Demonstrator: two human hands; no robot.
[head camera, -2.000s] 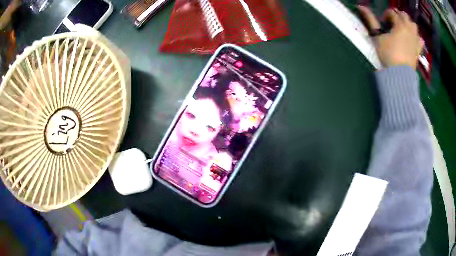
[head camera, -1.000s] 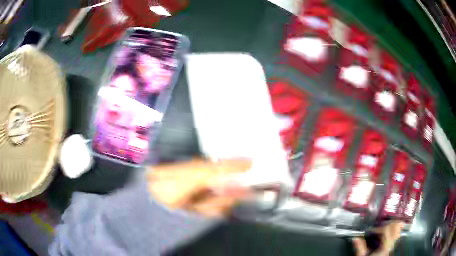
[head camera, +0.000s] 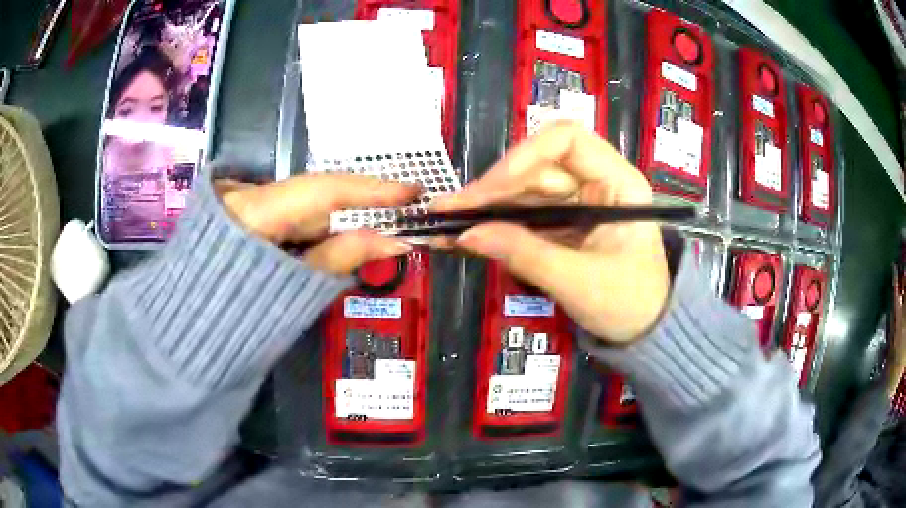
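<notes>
My left hand (head camera: 323, 213) holds a white dot label sheet (head camera: 373, 94) by its lower part. The sheet is blank at its upper end and has rows of small dark dots lower down. My right hand (head camera: 586, 228) grips dark tweezers (head camera: 596, 212) lying nearly level, with their tips at the dotted rows by my left fingers. Whether a dot is on the tips cannot be told. Below the hands, red phone units (head camera: 377, 347) lie in a clear blister tray (head camera: 457, 397), with silvery slots, white labels and black-ringed round parts.
More red units (head camera: 679, 109) fill tray pockets at the back and right. A smartphone (head camera: 159, 119) showing a video lies at the left, with a small white rounded square (head camera: 79, 260) beside it. A cream fan (head camera: 25, 238) stands at the far left edge. A white strip (head camera: 844, 94) curves behind the tray.
The view has shifted right, over the tray. My left hand and the sheet are now over the units. My right hand has come from the lower right to the sheet, with the tweezers now visible.
</notes>
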